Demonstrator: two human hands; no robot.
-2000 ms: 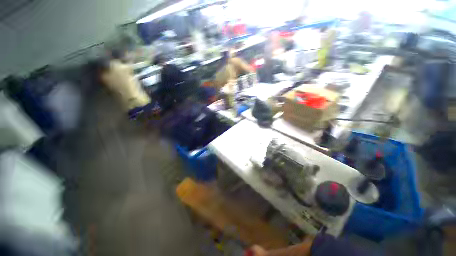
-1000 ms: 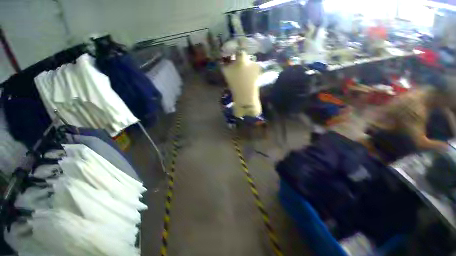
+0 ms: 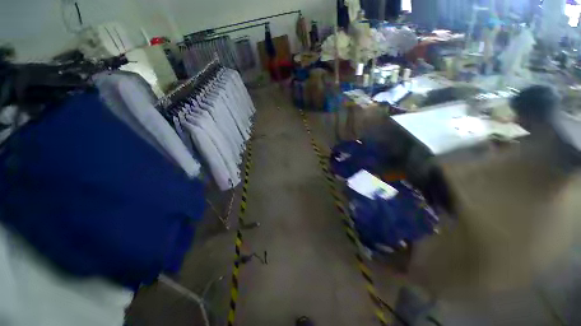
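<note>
Neither of my hands is in the picture. Nearest on the left, dark blue garments (image 3: 95, 184) hang from a rack, with white cloth (image 3: 57, 286) below them at the lower left edge. A grey garment (image 3: 143, 114) hangs just behind the blue ones. On the right of the aisle lies a heap of dark blue cloth (image 3: 392, 216) with a white sheet (image 3: 371, 185) on top. What holds the heap cannot be told. A small dark tip, perhaps a shoe (image 3: 304, 321), shows at the bottom edge.
A floor aisle (image 3: 280, 210) runs between yellow-black tape lines. A rack of light grey garments (image 3: 216, 127) stands along its left side, with rack feet near the tape. A blurred seated person in tan (image 3: 509, 216) is close on the right, beside a white table (image 3: 446, 124).
The view has moved forward along the aisle. The blue crate of dark garments and the dress form have left the picture. The blue garments and the person in tan now appear large and close.
</note>
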